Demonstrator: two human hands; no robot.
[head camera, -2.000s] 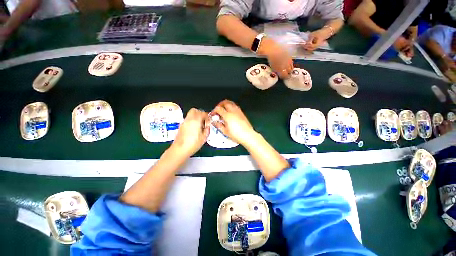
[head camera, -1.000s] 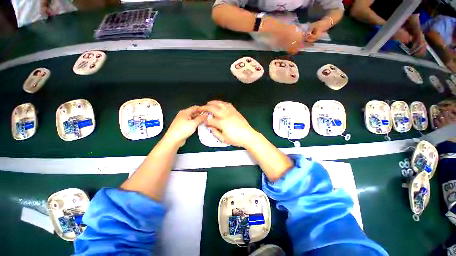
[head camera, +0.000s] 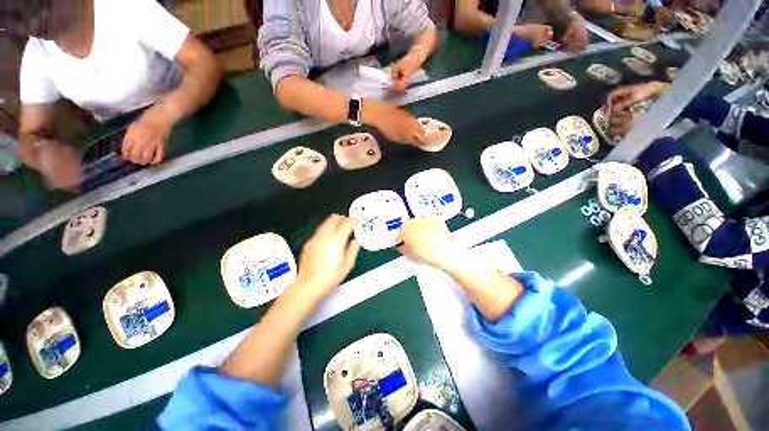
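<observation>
A cream housing half (head camera: 379, 208) with blue parts inside lies open side up on the green belt between my hands. My left hand (head camera: 329, 257) is at its left edge, fingers bent. My right hand (head camera: 428, 242) is at its lower right edge, fingertips over the rim and partly hidden. Whether either hand grips it, I cannot tell. Another housing half (head camera: 433, 187) lies close on its right, with a small white ring (head camera: 470, 213) beside it. A further housing half (head camera: 258, 257) lies left of my left hand.
Housings stand in a row along the belt (head camera: 198, 252). One housing (head camera: 371, 358) lies on the bench near me. Covers (head camera: 298, 167) lie on the far side, where a person's hand (head camera: 400, 125) touches one. White paper (head camera: 459, 307) lies under my right forearm. A slanted pale post (head camera: 653, 118) crosses at right.
The view has swung to the right and tilted. My hands were close together over a housing; now they are apart at its two sides, and its blue parts show. The person opposite has reached onto a cover.
</observation>
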